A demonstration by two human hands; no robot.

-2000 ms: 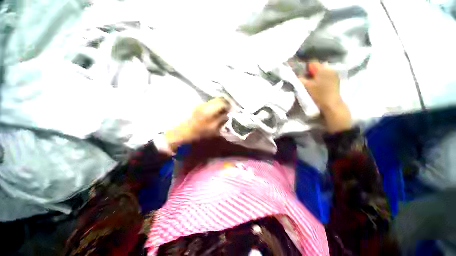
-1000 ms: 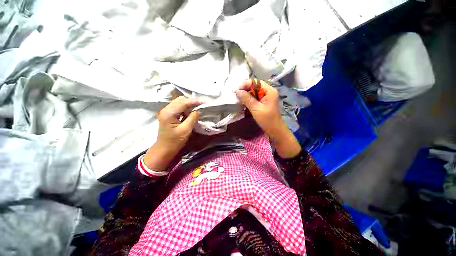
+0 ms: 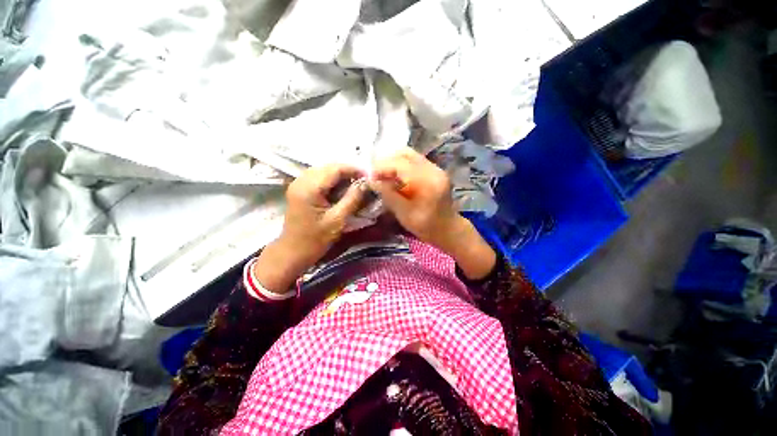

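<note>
A pale off-white garment [image 3: 315, 119] lies crumpled on the white table, its near edge at the table's front. My left hand [image 3: 319, 213] pinches this edge between thumb and fingers. My right hand [image 3: 417, 196] is closed beside it, its fingertips at the same edge, nearly touching the left fingertips. An orange patch, likely the handle of thread snips [image 3: 404, 189], shows between the right fingers. The snips' blades and the pinched spot are mostly hidden by the fingers.
The white table [image 3: 200, 238] has its front edge before my lap. Pale cloth [image 3: 64, 289] is heaped at the left. A blue crate [image 3: 571, 204] with grey cloth stands at the right, near a rounded white bundle [image 3: 673, 102]. Another blue crate [image 3: 711, 268] is on the floor farther right.
Two seconds ago my hands were wide apart on the garment. Since one second ago they have come together at its edge, and my right fingers have curled further over the orange handle.
</note>
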